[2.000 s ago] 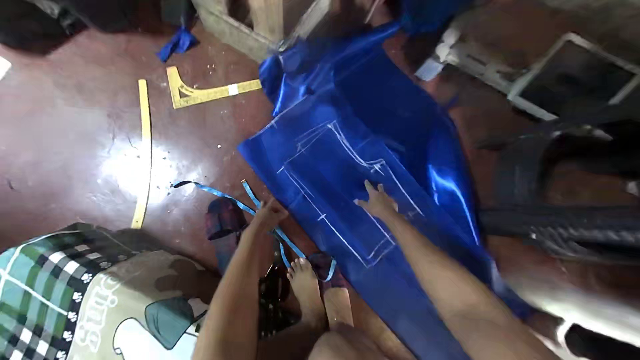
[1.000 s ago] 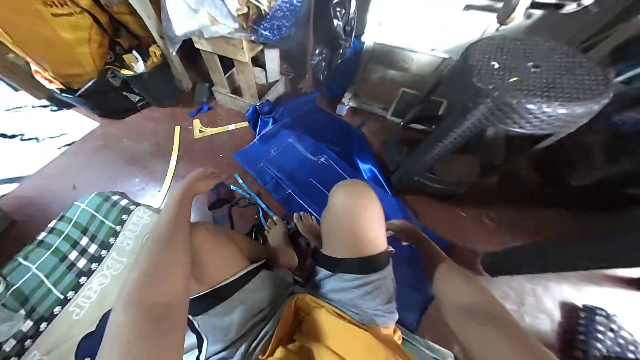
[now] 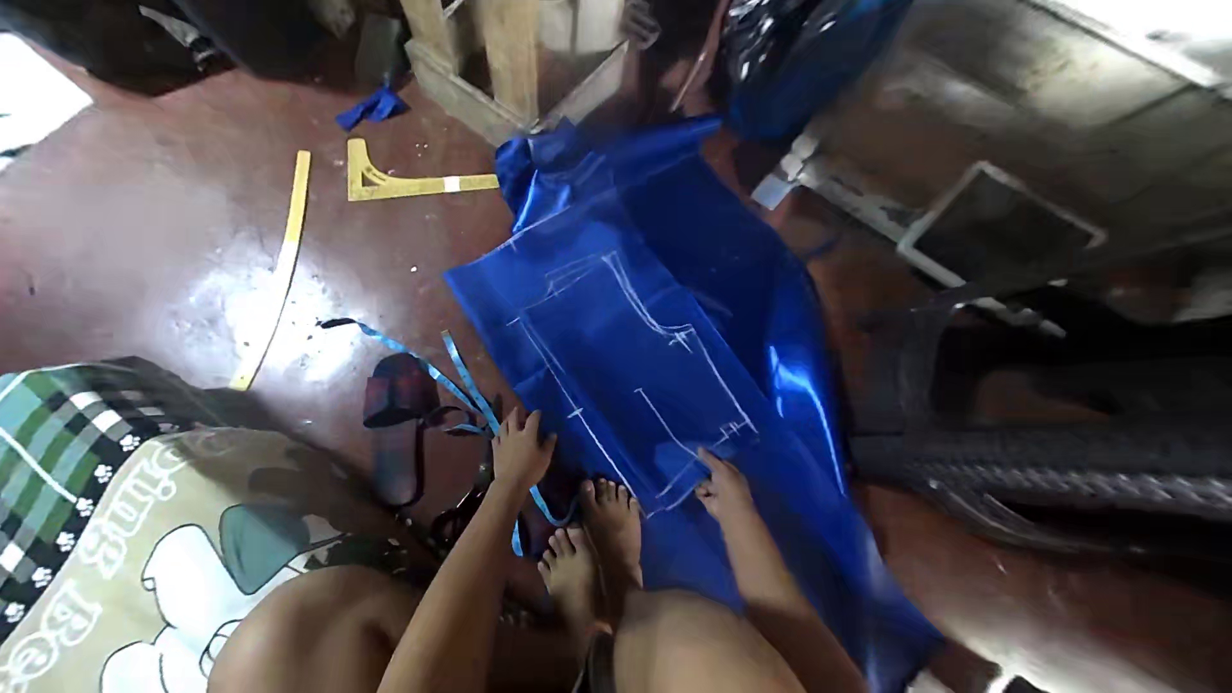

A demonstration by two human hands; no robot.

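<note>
A shiny blue fabric (image 3: 597, 337) lies spread on the floor, with a pattern outline in white chalk on it. My right hand (image 3: 722, 486) rests at the lower edge of the outline, fingers bent; whether it holds a small piece of chalk cannot be told. My left hand (image 3: 522, 450) is at the fabric's left edge, over a light-blue measuring tape (image 3: 409, 354); whether it grips the tape is unclear. A yellow L-shaped ruler (image 3: 414, 186) touches the fabric's upper left corner. Farther left lies a yellow curved ruler (image 3: 289, 255).
A slipper (image 3: 395, 433) lies left of the tape, and my bare feet are beside the fabric. A wooden stand (image 3: 510, 77) is beyond it, a blue scrap (image 3: 372, 108) nearby. A patterned cushion or cloth (image 3: 144, 500) fills the lower left; a dark woven plastic stool (image 3: 1039, 472) is at right.
Both hands have come back to the fabric from beside my knees. A new chalk line shows inside the lower part of the outline, where none was two seconds ago. The view has tilted down again.
</note>
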